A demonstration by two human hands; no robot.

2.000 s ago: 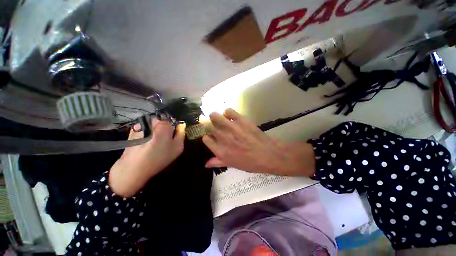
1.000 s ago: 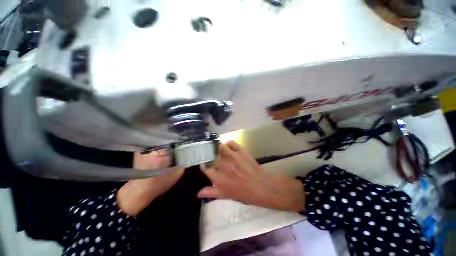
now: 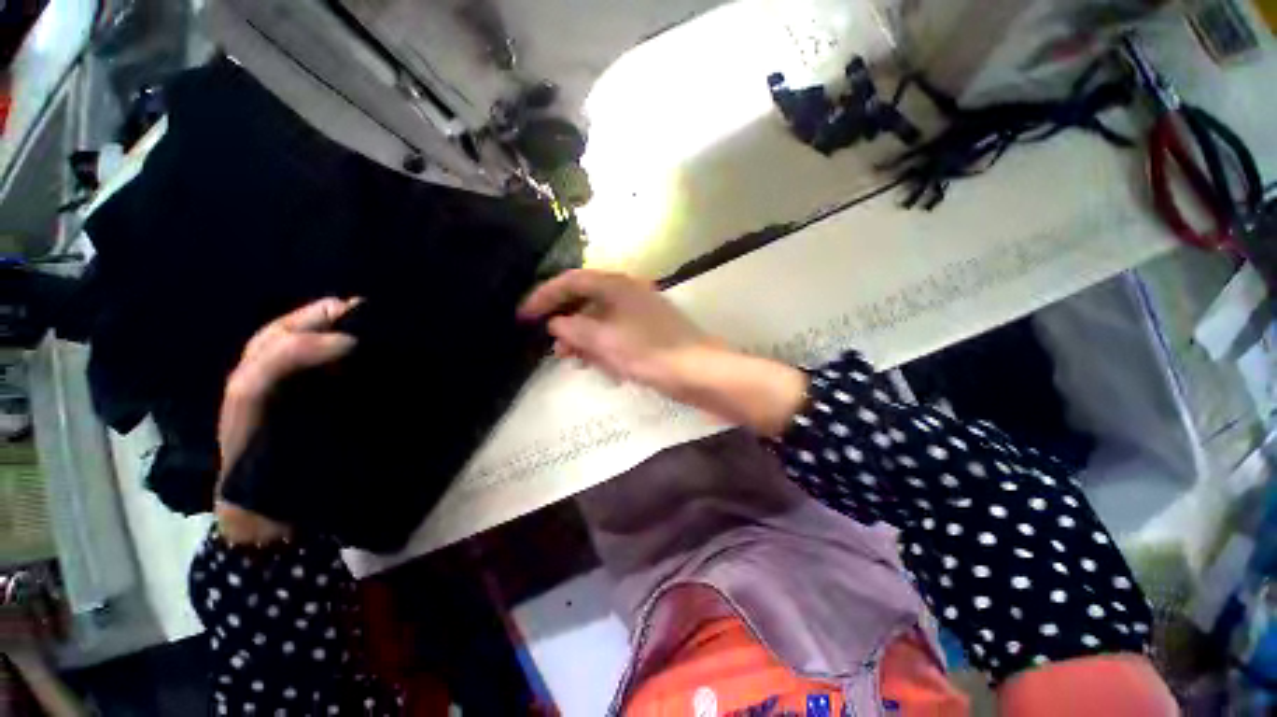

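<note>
A large black garment piece (image 3: 364,266) lies spread on the machine bed, left of and up to the presser foot area (image 3: 557,203). My left hand (image 3: 287,357) lies on the cloth at its left part, fingers bent; whether it pinches the cloth is unclear. My right hand (image 3: 609,322) is at the right edge of the cloth, just below the needle area, with thumb and fingertips at the edge; its grip is not clear. A thin black strip (image 3: 742,252) runs from near the needle area to the right across the bed.
A bundle of black strips (image 3: 980,133) and a small black clustered part (image 3: 840,109) lie on the bed at right. Red and black handled snips (image 3: 1190,175) lie at far right. A printed ruler scale (image 3: 896,287) runs along the table. A bright lamp spot is beside the needle.
The view has shifted so the machine head covers less. My left hand has moved from near the needle to the cloth's left part. More black cloth shows spread out. My right hand has lowered slightly from the needle.
</note>
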